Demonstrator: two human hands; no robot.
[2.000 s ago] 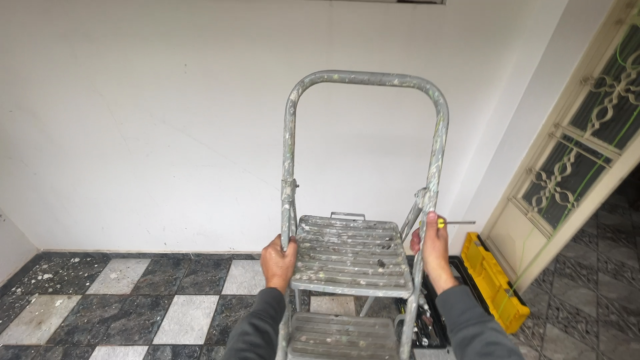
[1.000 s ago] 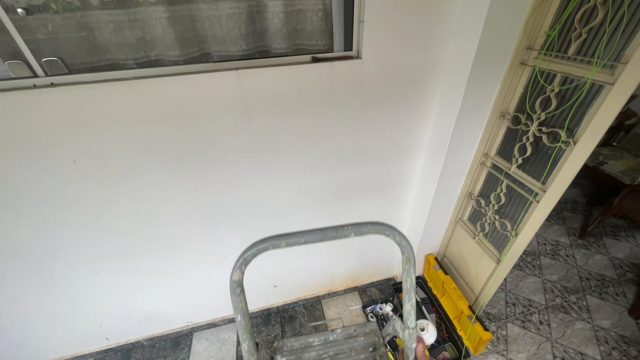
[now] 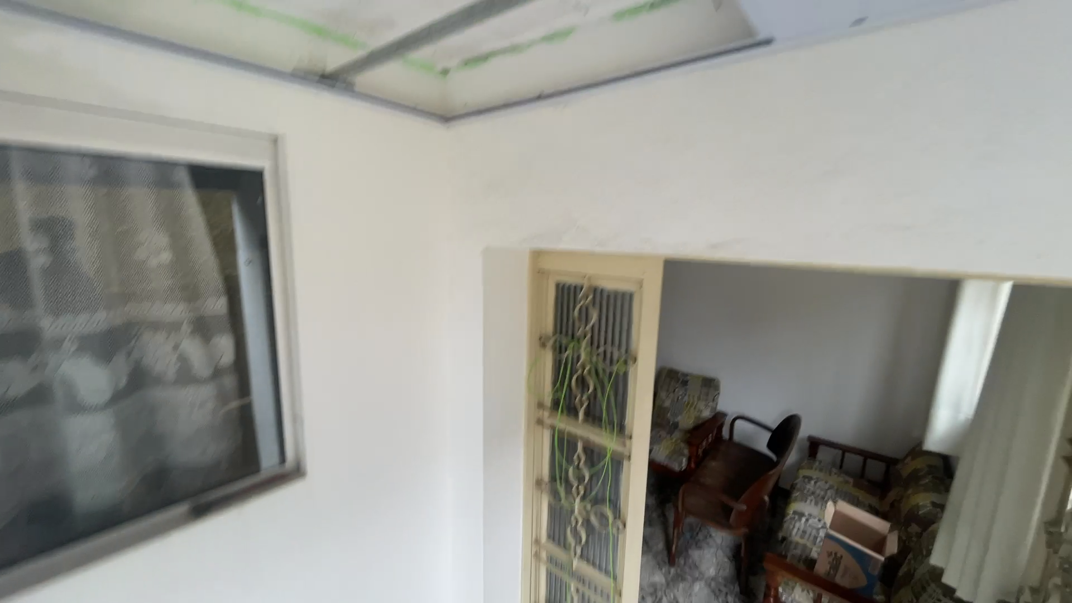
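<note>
Neither my left hand nor my right hand shows in the head view, so what they hold or touch is hidden. The stepladder is out of view too. Before me two white walls (image 3: pixel 377 293) meet in a corner. Above them a grey metal profile (image 3: pixel 435 38) crosses the open part of the ceiling, and metal edge trim (image 3: pixel 620 79) runs along the top of the wall. Green marks (image 3: pixel 519 48) line the surface above the trim. A white ceiling panel (image 3: pixel 837 18) lies at the upper right.
A framed window (image 3: pixel 126 352) is at left. A cream metal door (image 3: pixel 586 435) with scrollwork carries a looped green cord (image 3: pixel 563 394). Through the doorway stand a wooden chair (image 3: pixel 729 477), a patterned sofa (image 3: pixel 804 502) with an open cardboard box (image 3: pixel 858 544), and a curtain (image 3: pixel 997 444).
The view has swung up and right to the ceiling corner. Both hands held the stepladder's sides two seconds ago; the hands, stepladder and toolbox have left the view.
</note>
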